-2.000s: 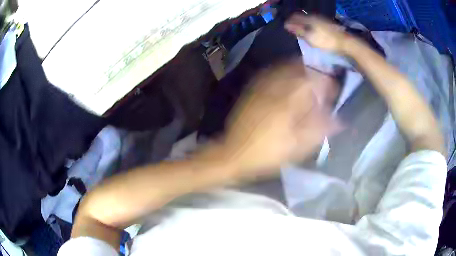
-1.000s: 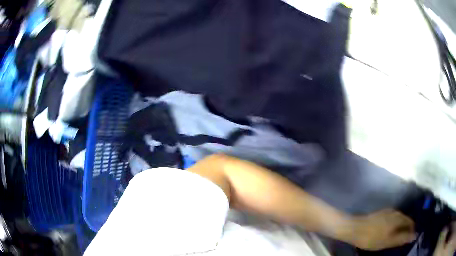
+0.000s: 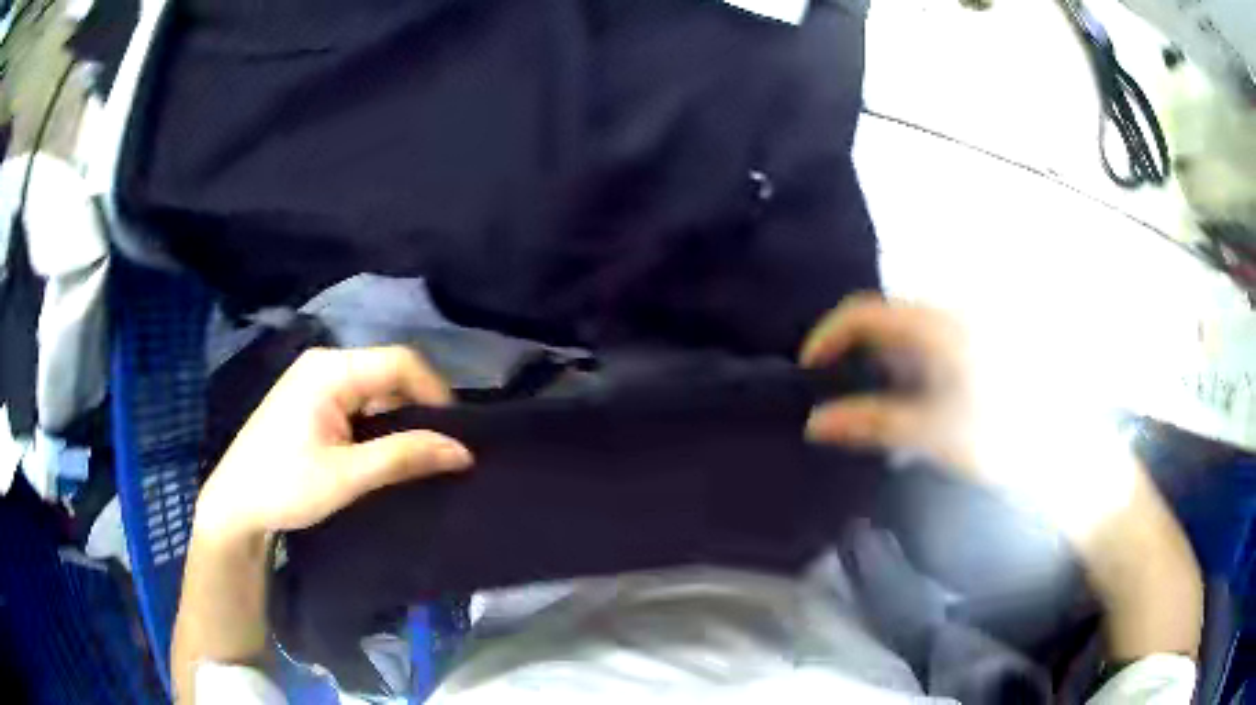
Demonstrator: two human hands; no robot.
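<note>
A black knit piece (image 3: 634, 482) is stretched across in front of my body. My left hand (image 3: 331, 434) grips its left end between thumb and fingers. My right hand (image 3: 902, 393), somewhat blurred, grips its right end. A larger black knit panel (image 3: 510, 165) lies spread on the table just beyond, with a small pale mark on it. Grey knit cloth (image 3: 393, 317) shows between the panel and the held piece.
A blue plastic basket (image 3: 145, 400) with cloth is at the left. The white table (image 3: 1019, 248) extends to the right, with a curved seam line. Looped dark scissor handles or a cable (image 3: 1136, 131) lie at the upper right. Light cloth hangs at the far left.
The view has turned from the lap and right side to the table. Both hands are now up in front, holding the black piece between them; one second ago they were low at the right.
</note>
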